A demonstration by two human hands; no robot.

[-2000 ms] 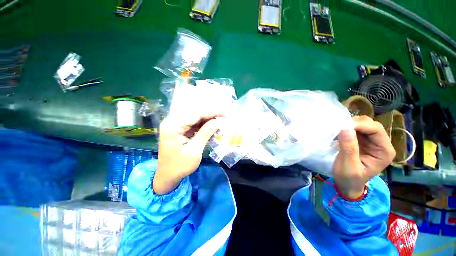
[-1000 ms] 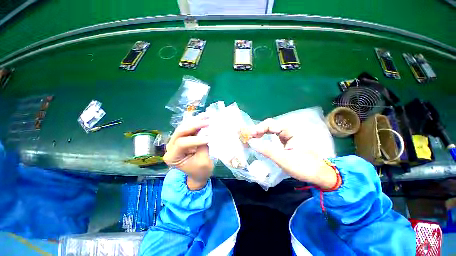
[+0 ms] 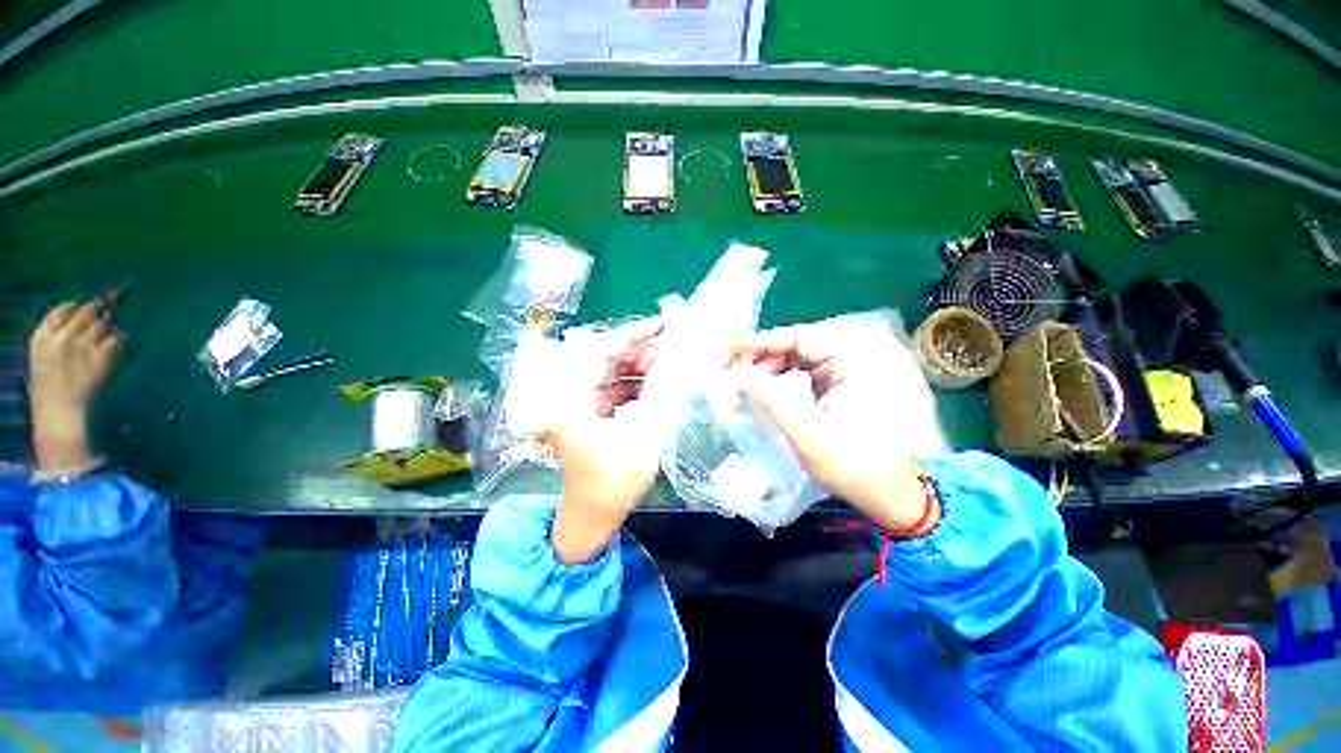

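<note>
My left hand [image 3: 606, 434] and my right hand [image 3: 841, 419] are both on a milky, crumpled clear poly bag [image 3: 713, 331], held above the front of the green bench. The fingers of both hands pinch its upper part, close together. Its lower part hangs between the hands, with a white label or slip [image 3: 740, 480] showing inside. More milky plastic [image 3: 897, 368] spreads behind my right hand. Small clear zip-lock bags [image 3: 537, 277] lie behind and beside my left hand, partly hidden by it. What my fingertips hold inside the plastic is too bright to tell.
Circuit board assemblies [image 3: 649, 172] line the bench's back. A solder spool [image 3: 400, 419] and small bag [image 3: 240, 341] are left; a fan [image 3: 999, 286], brown pot [image 3: 959, 346], holder box [image 3: 1047, 390] and blue-handled iron [image 3: 1274, 424] are right. Another person's hand [image 3: 74, 361] is far left.
My right hand, earlier at the large bag's right side, has moved in beside my left hand. The bag's top now stands up between them. Another person's arm has come into view at far left.
</note>
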